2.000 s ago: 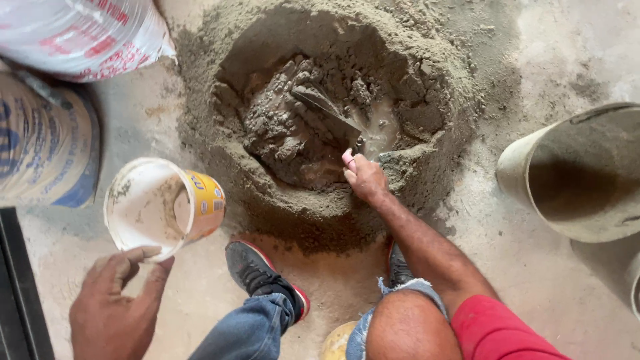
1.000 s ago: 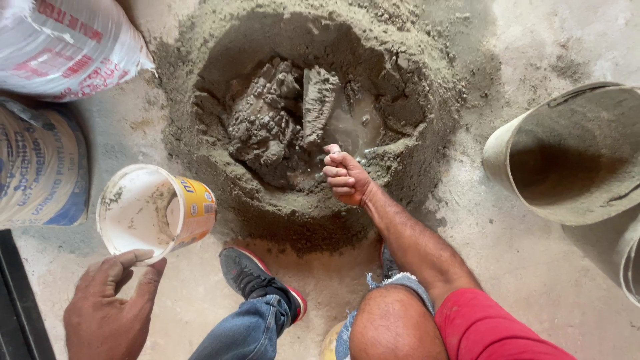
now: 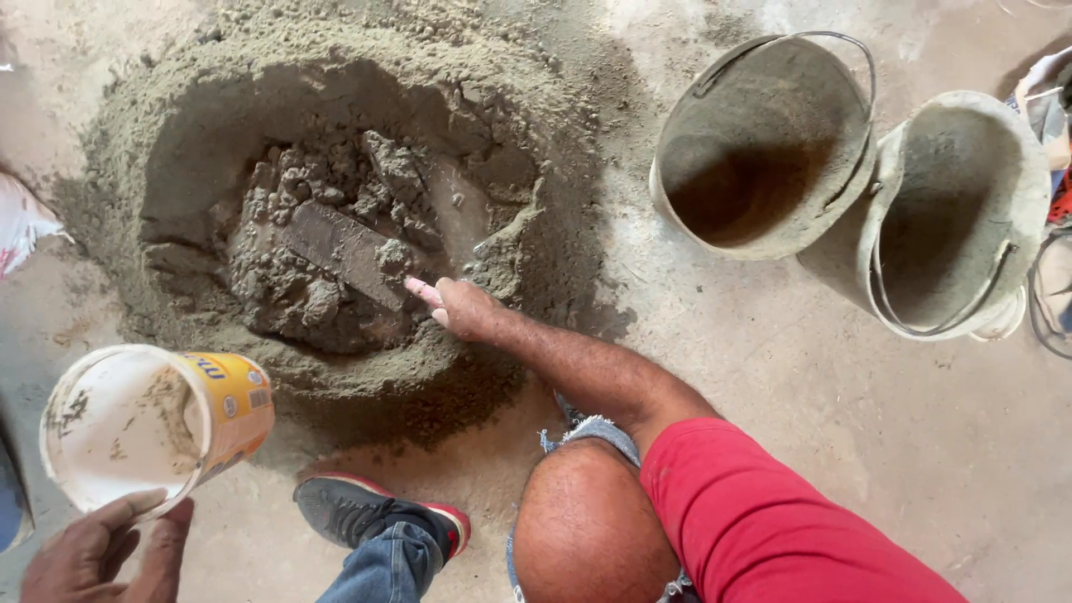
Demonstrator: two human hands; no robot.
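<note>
A ring of dry grey mortar mix lies on the floor, with wet, lumpy mortar and some water in its hollow. My right hand grips the pinkish handle of a trowel, whose mortar-smeared blade lies flat over the wet lumps and points up and left. At the lower left, my left hand pinches the rim of a white plastic tub with a yellow printed side. The tub is tilted toward me, and its inside shows only smears of mortar.
Two mortar-stained buckets with wire handles, one nearer the ring and one further right, stand to the right. A corner of a white sack shows at the left edge. My shoe is just below the ring.
The trowel blade, narrow and upright-looking one second ago, now lies broad across the lumps, left of where it was. The view has shifted right, bringing the second bucket into fuller sight.
</note>
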